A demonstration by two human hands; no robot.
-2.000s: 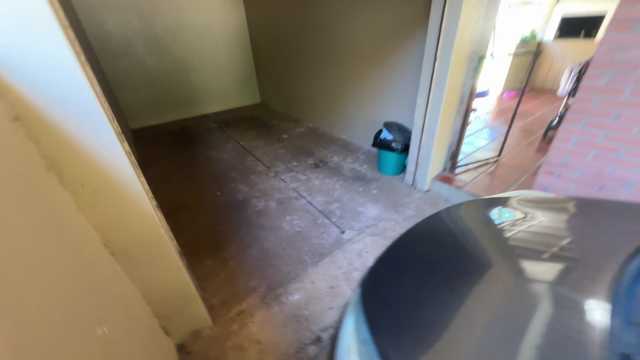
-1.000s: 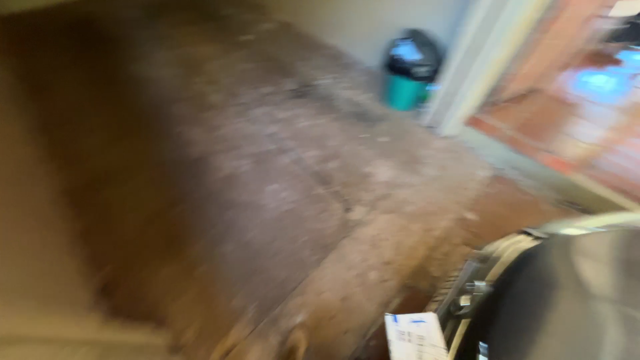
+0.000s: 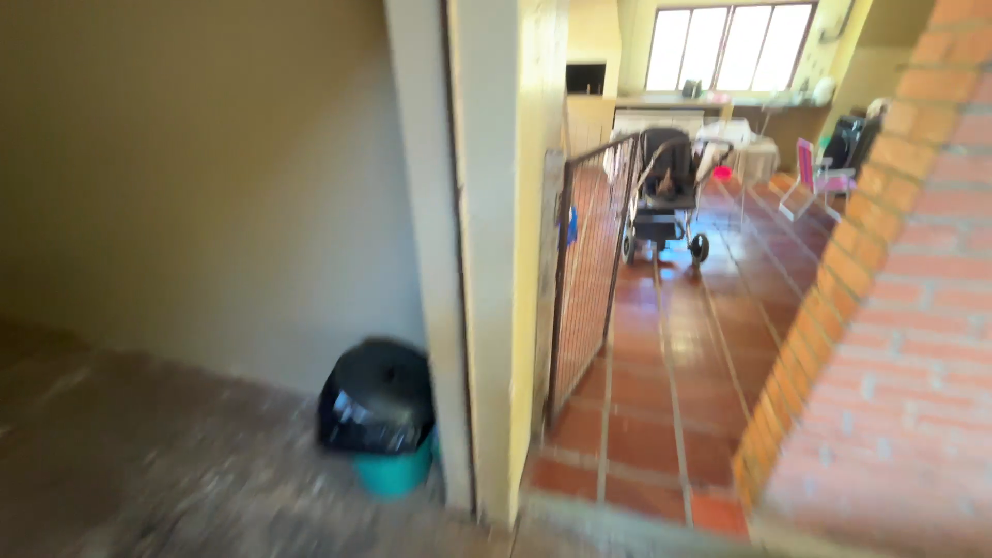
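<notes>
Neither my left hand nor my right hand shows in the head view, so what they hold cannot be seen. Nearest in view is a teal bin (image 3: pixel 394 471) with a black plastic bag (image 3: pixel 370 426) over its rim and a dark round lid (image 3: pixel 387 376) on top. The bin stands on the rough floor against the wall, just left of a pale door post (image 3: pixel 484 271). Right of the post, a brown metal gate (image 3: pixel 593 271) stands swung inward at an opening onto red tiles.
A stroller (image 3: pixel 665 186) stands on the tiled floor (image 3: pixel 674 341) beyond the gate. Farther back are a folding chair (image 3: pixel 821 178), a covered table (image 3: pixel 752 159) and a counter below a window (image 3: pixel 728 48). A brick wall (image 3: pixel 907 372) borders the opening on the right.
The view has swung right and come closer to the bin and the gate opening. The dark car surface and the white paper with writing, seen earlier at the lower right, are out of view.
</notes>
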